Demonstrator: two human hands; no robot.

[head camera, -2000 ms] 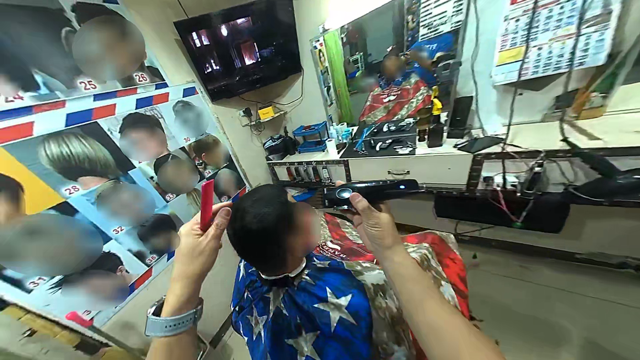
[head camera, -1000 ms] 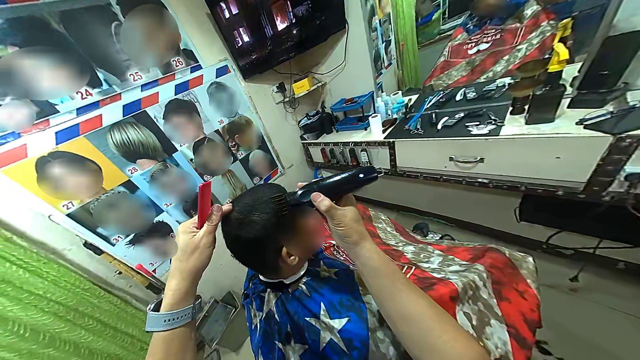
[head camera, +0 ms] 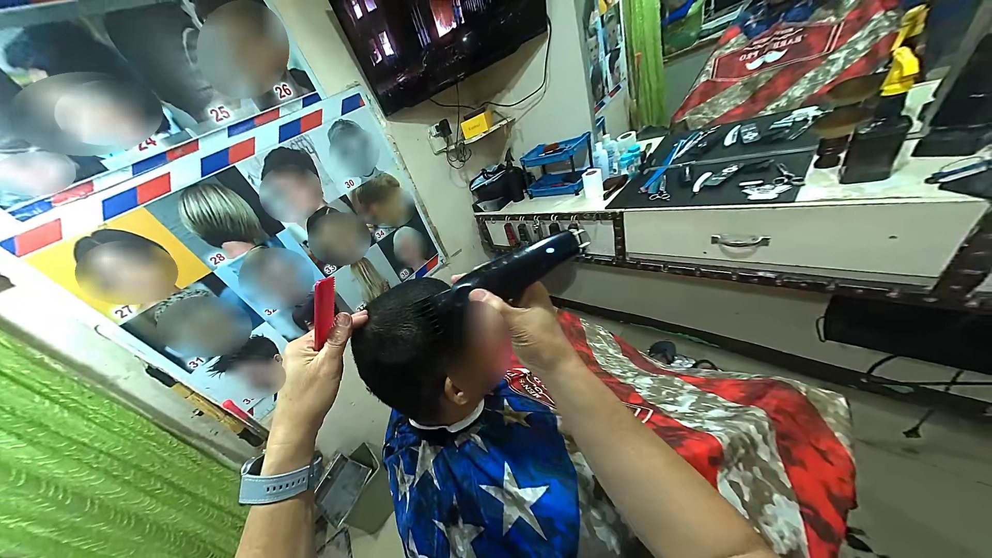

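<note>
A seated person's head (head camera: 407, 349) with short dark hair is at the centre, above a barber cape (head camera: 504, 488) with blue, star, red and camouflage parts. My right hand (head camera: 535, 325) grips a black cordless hair clipper (head camera: 515, 271); its near end is against the front top of the hair, and a small light glows on its body. My left hand (head camera: 314, 372), with a grey watch strap on the wrist, holds a red comb (head camera: 324, 310) upright, a fingertip touching the back of the head.
Ahead stands a white counter with a drawer (head camera: 775, 240), with scissors and tools on a black mat (head camera: 721, 167) and a blue rack (head camera: 556, 163). A mirror is behind it. A hairstyle poster (head camera: 232, 201) and a green curtain (head camera: 93, 449) are at the left.
The clipper, earlier held in front of the head, has come onto the front of the hair. Its far end now points upward to the right. The view has turned.
</note>
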